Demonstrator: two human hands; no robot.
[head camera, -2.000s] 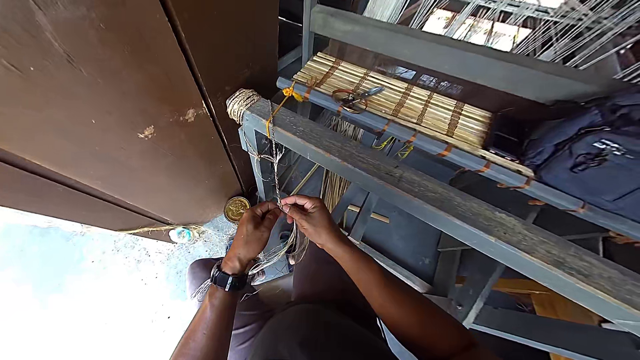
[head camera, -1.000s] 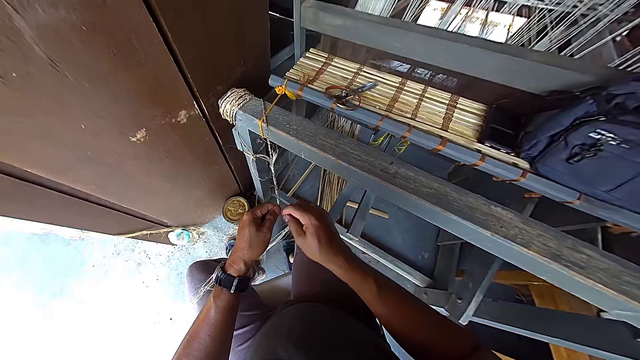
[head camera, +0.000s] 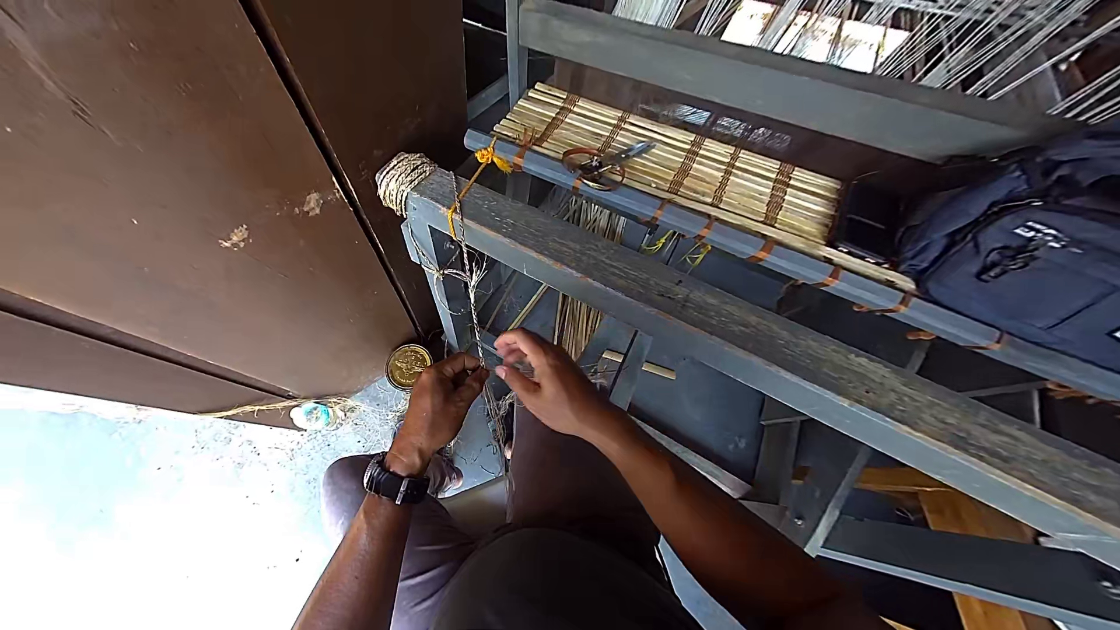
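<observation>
A braided fiber cord (head camera: 473, 302) hangs from the left end of a grey wooden beam (head camera: 665, 289), with frayed ends sticking out partway down. My left hand (head camera: 440, 404), with a black watch on its wrist, pinches the cord's lower part between thumb and fingers. Just to its right is my right hand (head camera: 547, 381), its thumb and fingers apart, holding nothing that shows. Loose strands (head camera: 497, 420) dangle below the hands. An orange cord (head camera: 468, 194) is looped round the beam near the braid's top, and a coil of twisted rope (head camera: 403, 182) wraps the beam's end.
Behind the beam, scissors (head camera: 604, 166) lie on a slatted bamboo mat (head camera: 682, 162), beside a dark blue backpack (head camera: 1028, 254). Brown metal panels (head camera: 201, 201) stand at left. A round gold-colored tin (head camera: 409, 366) and fiber scraps are on the floor. White threads (head camera: 989, 44) stretch at top right.
My right hand has come off the cord and its fingers have spread, after being close against my left hand. My left hand stays at the cord.
</observation>
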